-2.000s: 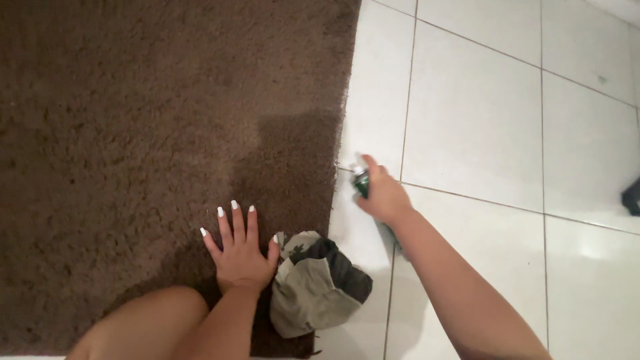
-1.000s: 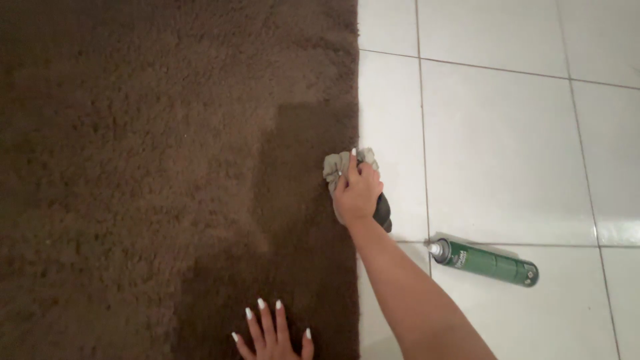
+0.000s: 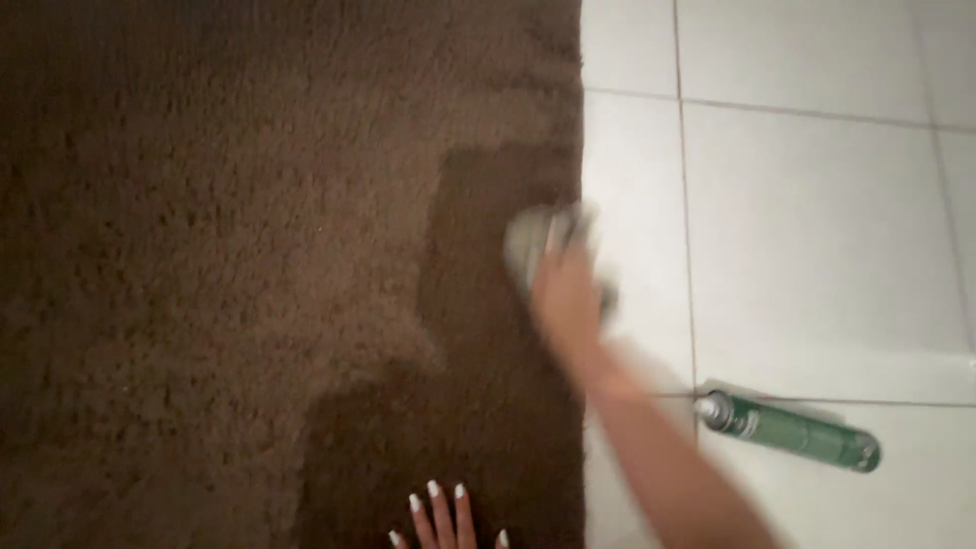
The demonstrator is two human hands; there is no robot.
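Note:
My right hand (image 3: 564, 297), blurred by motion, is closed on a crumpled grey cloth (image 3: 528, 240) at the right edge of the brown shaggy rug (image 3: 267, 229). Part of the cloth reaches past the rug's edge toward the tiles. My left hand (image 3: 446, 526) lies on the rug at the bottom of the view with its fingers spread, partly cut off by the frame. A green aerosol can (image 3: 793, 431) lies on its side on the floor, to the right of my right forearm, its nozzle end toward the rug.
White floor tiles (image 3: 808, 252) with dark grout lines border the rug on the right. A darker area with blocky edges, seemingly shadow, covers part of the rug around both hands.
Two seconds ago my right hand held the can and the cloth lay beside my left hand. Now the can lies on the tiles and my right hand holds the cloth.

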